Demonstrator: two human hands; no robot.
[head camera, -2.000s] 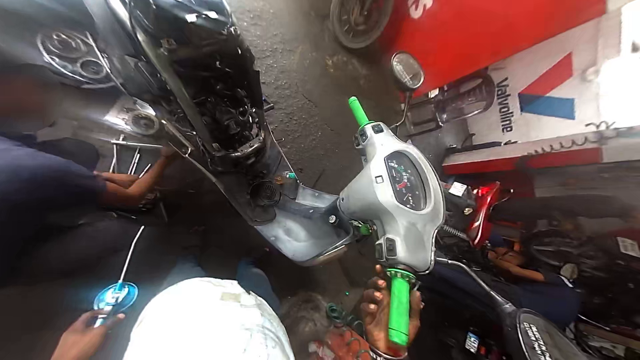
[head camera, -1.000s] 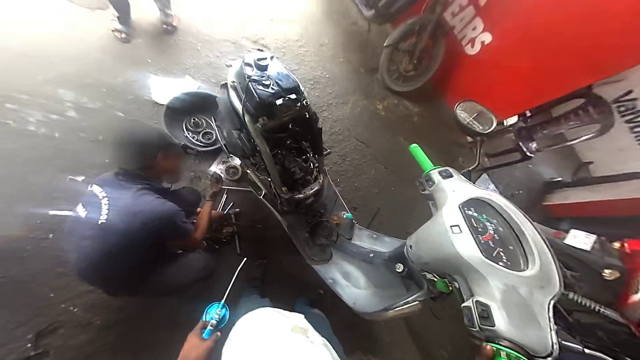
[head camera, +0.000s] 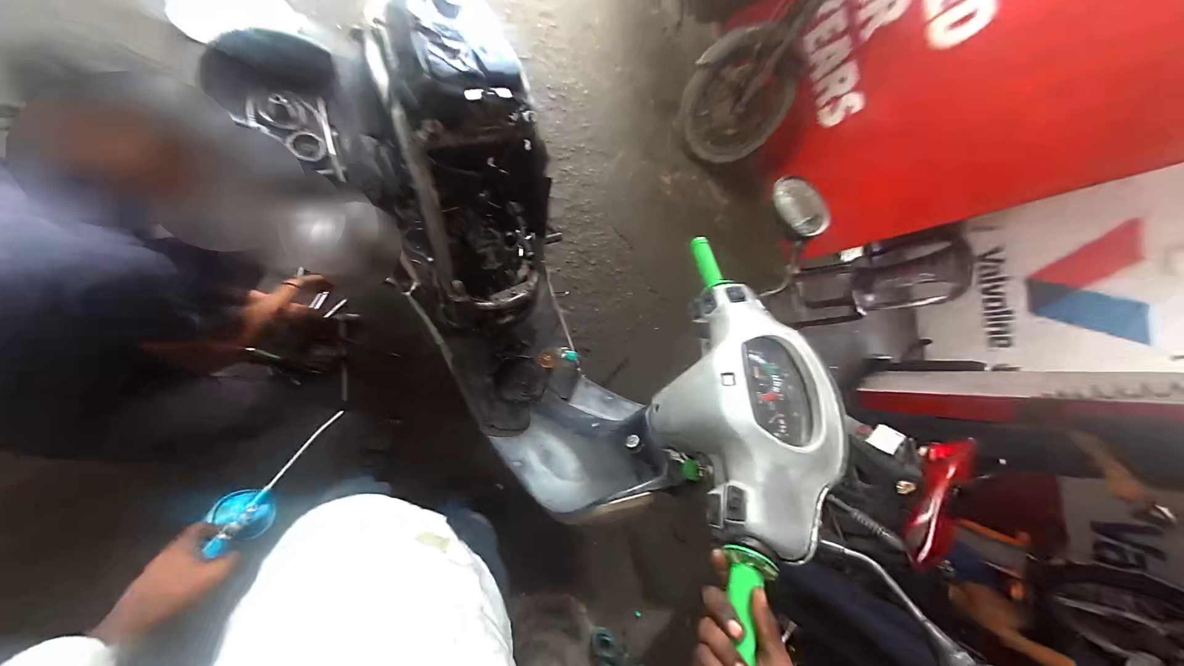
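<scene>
My left hand (head camera: 171, 583) holds a blue-handled tool (head camera: 220, 538) with a long, thin, pale shaft pointing up and right; a round blue part surrounds the handle, its kind unclear. At lower right, my right hand (head camera: 731, 624) is wrapped around the green handlebar grip (head camera: 745, 592) of a scooter. The scooter's grey handlebar cover (head camera: 777, 481) carries a speedometer (head camera: 779, 390) and a second green grip (head camera: 706, 261). Its footboard (head camera: 564, 453) runs left to an open frame (head camera: 486, 213) with exposed parts. A small bottle-like item (head camera: 558, 357) lies near the footboard.
A co-worker (head camera: 83, 305) is low at the left, a hand (head camera: 287, 301) among metal tools or parts (head camera: 338, 324). A wheel (head camera: 740, 92) stands near a red panel (head camera: 999, 102). A mirror (head camera: 801, 205) and a red vehicle part (head camera: 939, 499) are at the right, near another person's arm (head camera: 999, 620).
The view has swung a lot. My right hand, hardly visible one second ago, shows on the green grip, as it did two seconds ago. My left hand keeps hold of the blue-handled tool.
</scene>
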